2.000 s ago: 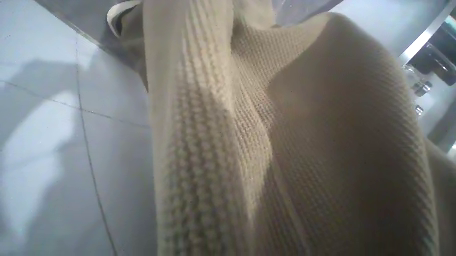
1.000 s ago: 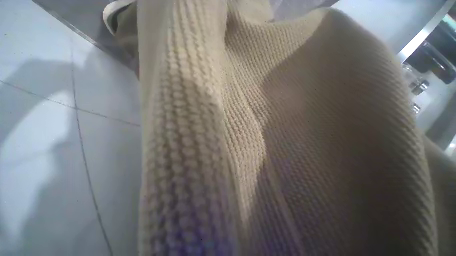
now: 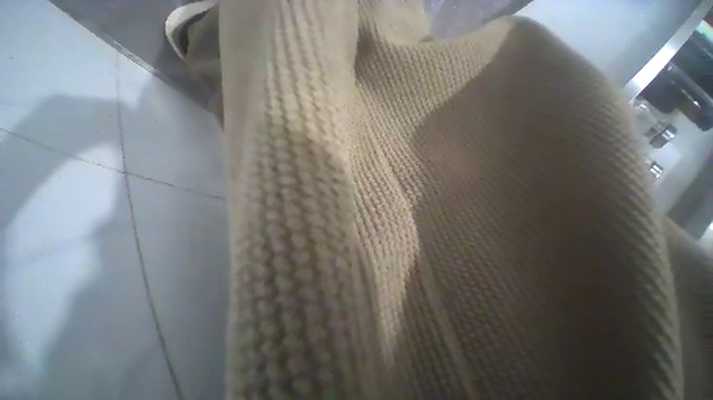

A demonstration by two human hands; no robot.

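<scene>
Tan ribbed knit cloth fills the middle and right of the head view, very close to the camera. A thick fold of it runs from the top edge down to the bottom edge. A shoe with a pale rim shows in part at the top left, beyond the cloth. Neither of my hands is in view. Nothing is seen held.
Pale blue-white panels or tiles with thin dark seams and shadows lie at the left. Grey floor shows at the top. At the right edge are a shiny metal edge, dark cylindrical items and small chrome fittings.
The cloth and surroundings shift slightly left, then back right. The purple tint at the cloth's lower part a second ago is gone. No hand has appeared.
</scene>
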